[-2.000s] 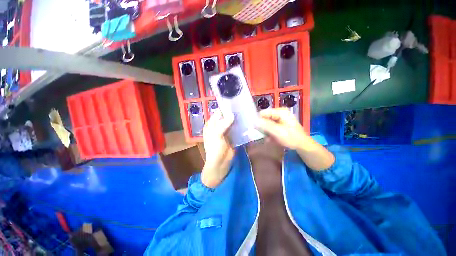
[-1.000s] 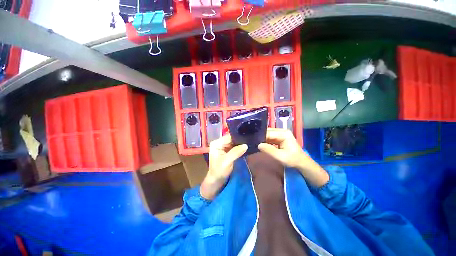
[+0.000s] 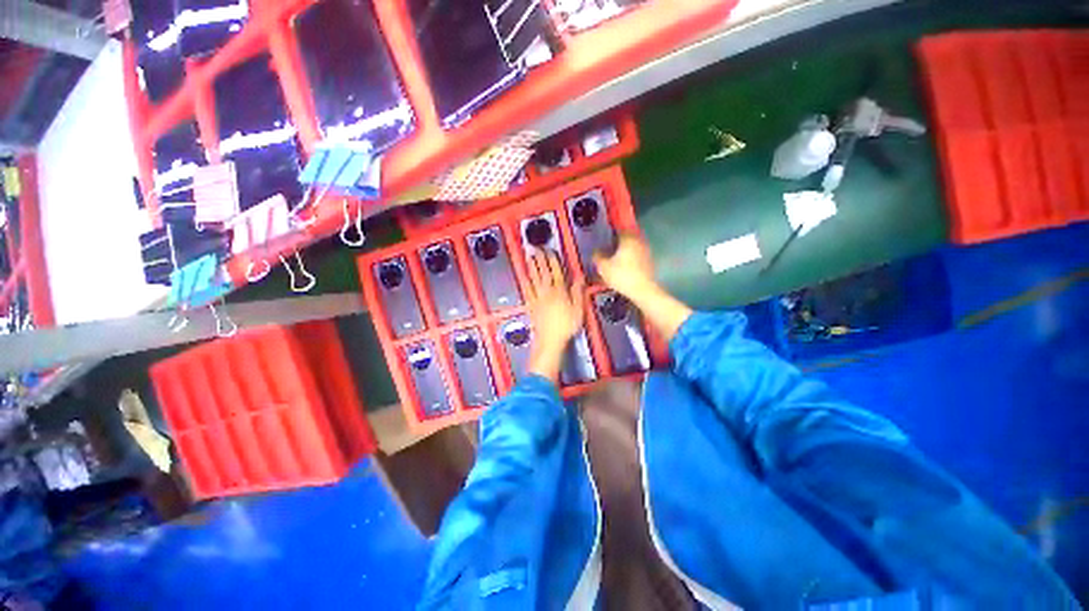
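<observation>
The red-orange phone tray [image 3: 521,215] lies in front of me with two rows of slots holding smartphones, silvery-grey backs and round black cameras up. My left hand [image 3: 554,313] lies with extended fingers over the lower part of the fourth upper-row phone [image 3: 541,233], hiding part of it and the phone below. My right hand [image 3: 631,272] touches the lower end of the rightmost upper-row phone [image 3: 588,215]. Its fingertips are partly hidden, so a grip cannot be told.
Stacked empty trays [image 3: 245,412] stand left, another red tray [image 3: 1015,131] right. A white wipe [image 3: 733,252], a thin black stick [image 3: 782,250] and a grey hand tool [image 3: 881,119] lie on the mat. Binder clips [image 3: 340,170] hang from the shelf edge above. A blue parts bin [image 3: 862,313] sits lower right.
The phone held in both hands is now in the fourth upper slot, which was empty. Both hands moved forward onto the tray. The view has turned and shows more of the shelf.
</observation>
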